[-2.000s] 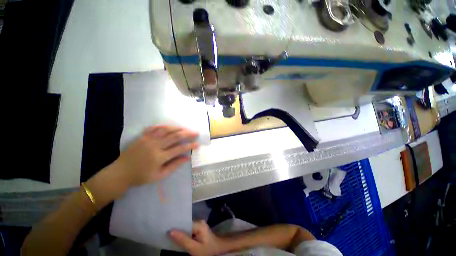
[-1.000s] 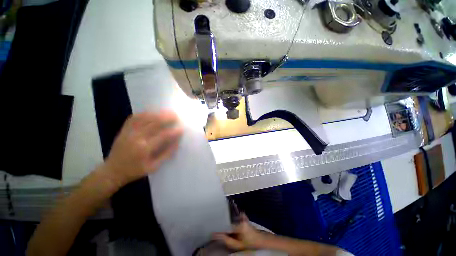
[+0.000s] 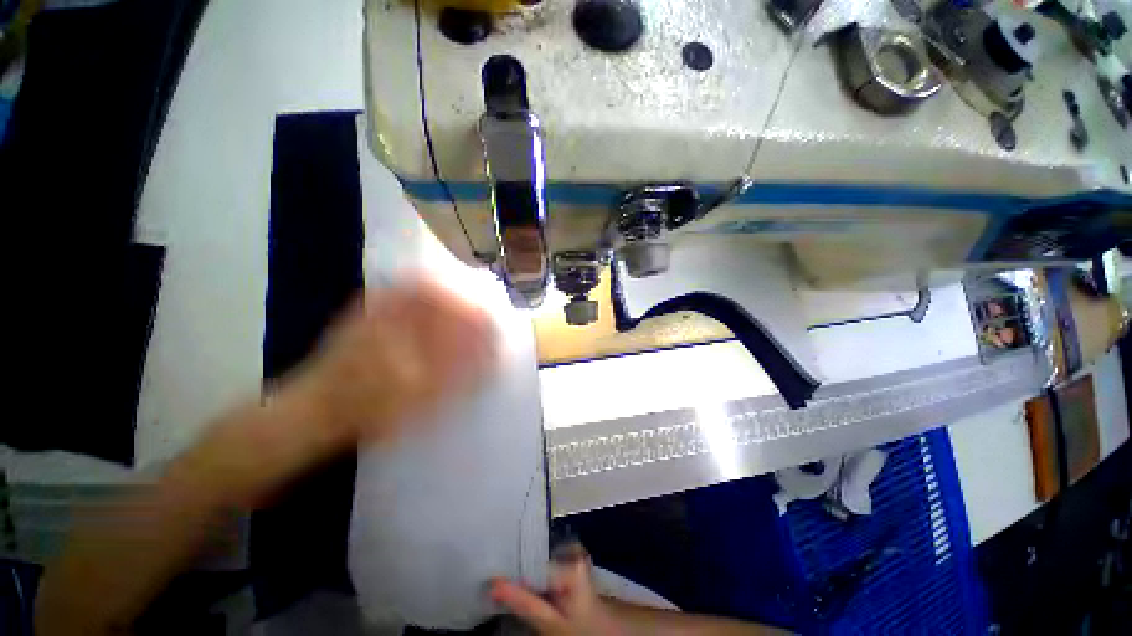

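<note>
A pale grey-white fabric piece [image 3: 449,509] lies lengthwise on a black cloth panel [image 3: 313,224], its upper part beside the lit presser foot area. A curved line shows near its lower right edge. My left hand [image 3: 416,354] is blurred and lies over the middle of the white piece, left of the needle area; its fingers cannot be made out. My right hand [image 3: 565,603] is at the bottom, with the thumb on the white piece's lower right edge and the fingers beside it. The cream sewing machine head [image 3: 646,112] stands above; glare hides the needle point.
Black cloth [image 3: 75,336] lies at the left. A curved black strip [image 3: 745,329] lies right of the needle. A ruler edge [image 3: 670,437] runs along the table front. A blue basket [image 3: 869,547] with a white roll is below right.
The white piece and black panel have shifted and now lie straighter, after swinging towards the lower right. My left hand has moved slightly right and is blurred. My right hand has moved slightly left.
</note>
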